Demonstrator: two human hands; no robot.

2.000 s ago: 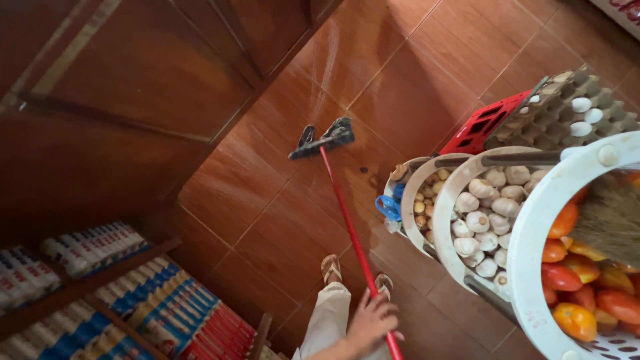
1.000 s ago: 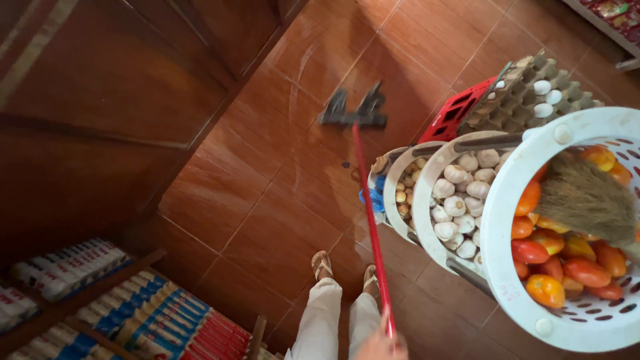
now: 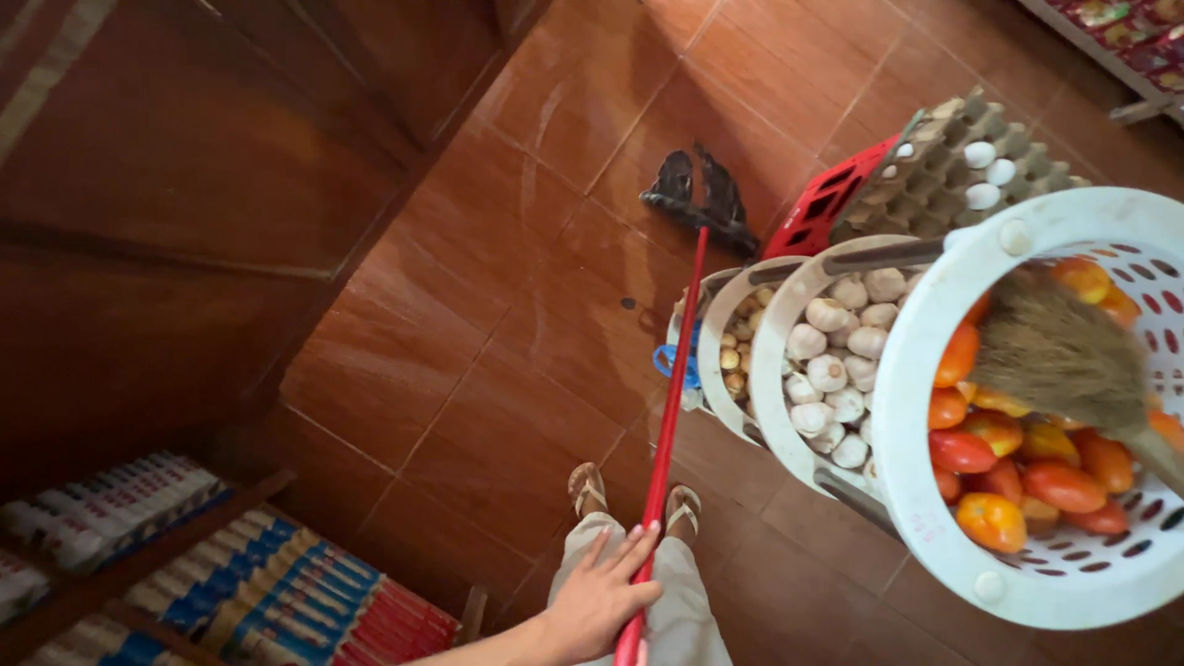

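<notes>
A floor-cleaning tool has a long red handle (image 3: 680,398) and a dark crosswise head with two dark cloth-like flaps (image 3: 698,199) on the brown tiled floor. The head lies just left of a red plastic crate (image 3: 828,203). My left hand (image 3: 606,587) is on the lower handle, fingers spread across it and thumb over its right side. The handle's lower end is out of frame. At the bottom edge a sliver of skin shows beside the handle; whether it is my right hand cannot be told. My sandalled feet stand on either side of the handle.
On the right rise tiered white baskets (image 3: 925,555) of tomatoes (image 3: 1064,486), garlic (image 3: 828,370) and small round produce (image 3: 735,356); a brush-like bundle (image 3: 1059,356) hangs above. Egg trays (image 3: 943,166) lean behind. Wooden furniture (image 3: 213,176) stands left, shelved packages (image 3: 305,592) lower left.
The tool's head has moved right and farther away across the floor, to beside the red crate. My left hand, mostly below the frame one second ago, now shows fully with its fingers spread over the handle.
</notes>
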